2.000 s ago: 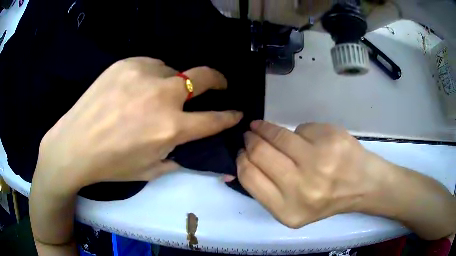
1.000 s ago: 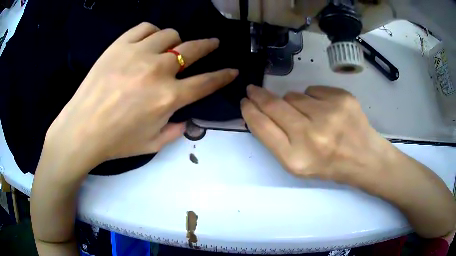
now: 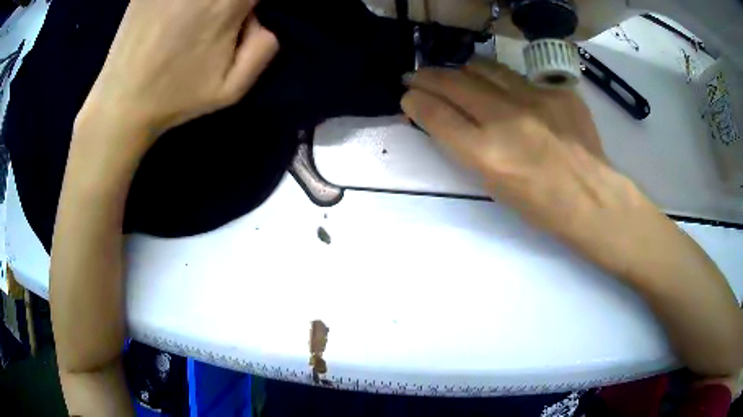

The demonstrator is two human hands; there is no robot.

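Observation:
The black fabric garment piece (image 3: 212,175) lies over the left of the table and runs to the presser foot area (image 3: 444,47) of the sewing machine. My left hand (image 3: 179,61) rests on the fabric at the upper left; its fingers are cut off by the top edge, so its grip does not show. My right hand (image 3: 505,122) lies at the fabric's right edge, just below and right of the foot. Its fingertips touch the fabric edge, and it is slightly blurred. The needle is not clearly seen.
A pale ribbed knob (image 3: 552,63) hangs above my right hand. Thread snips with a black handle (image 3: 615,83) lie on the machine bed (image 3: 375,155) to the right. A blue bin (image 3: 220,389) holding dark pieces shows below the table's ruler edge (image 3: 424,391).
Both hands have moved up and away from the table's front edge. The fabric has moved up toward the foot, uncovering the bed's rounded cutout and more of the bed. My left fingers have left the picture.

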